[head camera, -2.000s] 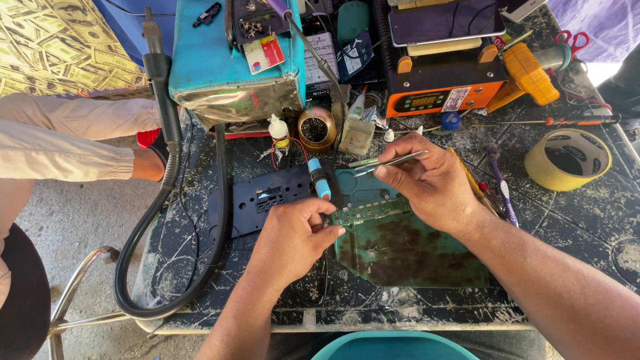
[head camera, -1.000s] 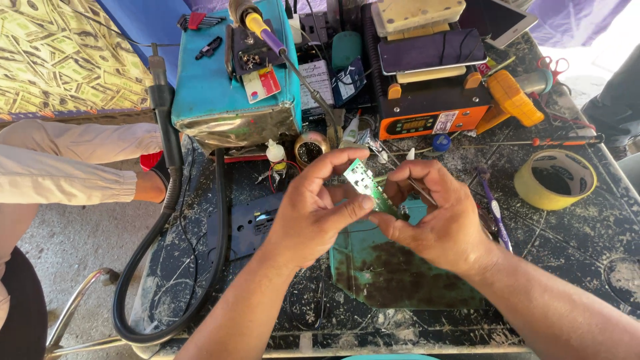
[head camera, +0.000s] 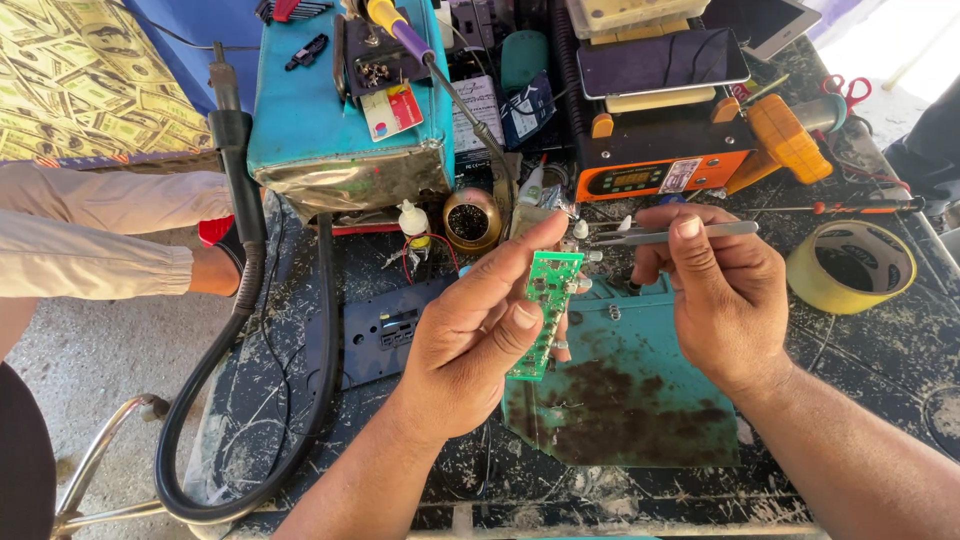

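A green circuit board (head camera: 547, 307) with small parts on its face and knob shafts along its right edge stands tilted in my left hand (head camera: 465, 337), pinched between thumb and fingers. My right hand (head camera: 720, 292) holds metal tweezers (head camera: 690, 232) between thumb and forefinger; their tips point left, just right of the board's upper end and apart from it. Beneath both hands lies a stained green work mat (head camera: 637, 405). A dark panel with cut-outs (head camera: 367, 345) lies left of my left hand, partly hidden by it.
An orange-fronted heating station (head camera: 660, 176) carries a phone (head camera: 664, 64). Yellow tape (head camera: 851, 266) stands right; a screwdriver (head camera: 870, 205) lies behind it. A brass-coloured pot (head camera: 472, 221) and small bottle (head camera: 413, 222) stand behind the panel. A thick black hose (head camera: 326, 337) loops left. Another person's legs (head camera: 97, 240) show left.
My right hand has moved right, away from the board it was touching a second ago. The board now stands more upright in my left hand. Two seconds ago it was low over the mat.
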